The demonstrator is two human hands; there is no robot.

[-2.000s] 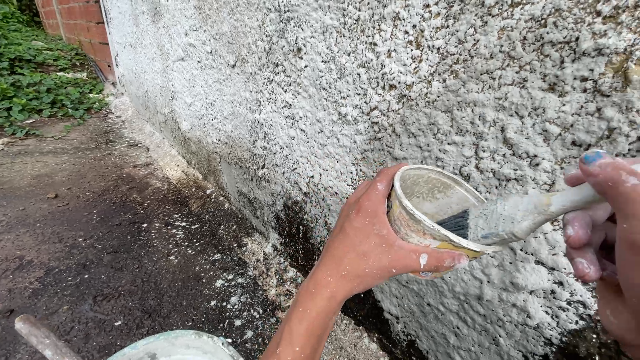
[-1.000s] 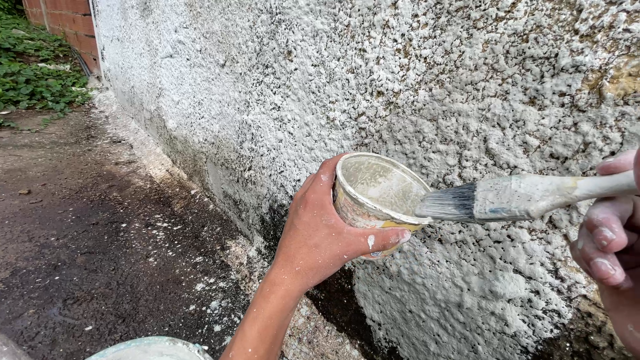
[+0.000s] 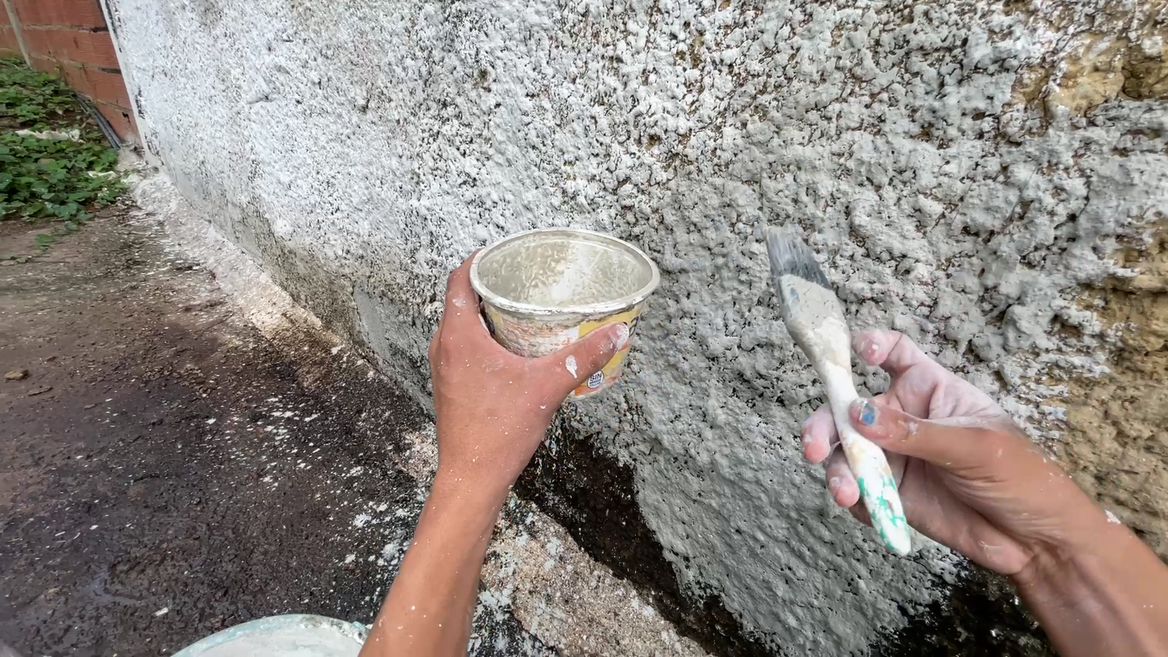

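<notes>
My left hand [image 3: 502,392] grips a paint-smeared plastic tub [image 3: 566,315] around its side, with the thumb across the printed front. Pale residue coats the tub's inner wall; its bottom is hidden. To the right, my right hand [image 3: 940,447] holds a paintbrush [image 3: 844,392] by its handle, between thumb and fingers. The brush stands nearly upright, its dark, paint-coated bristles pointing up and apart from the tub. Behind both hands rises a rough textured wall [image 3: 730,155], white at the left and greyer around the brush.
The rim of a pale bucket [image 3: 274,630] shows at the bottom edge. Dark ground [image 3: 182,438] speckled with white lies left of the wall. Green plants [image 3: 55,164] and a red brick wall [image 3: 68,46] are at the far left. Bare tan patches mark the textured wall at right.
The brush was in the tub, then at its rim; now it is apart from it, turned with the bristles up. My right hand has come further into view. The tub now sits more level.
</notes>
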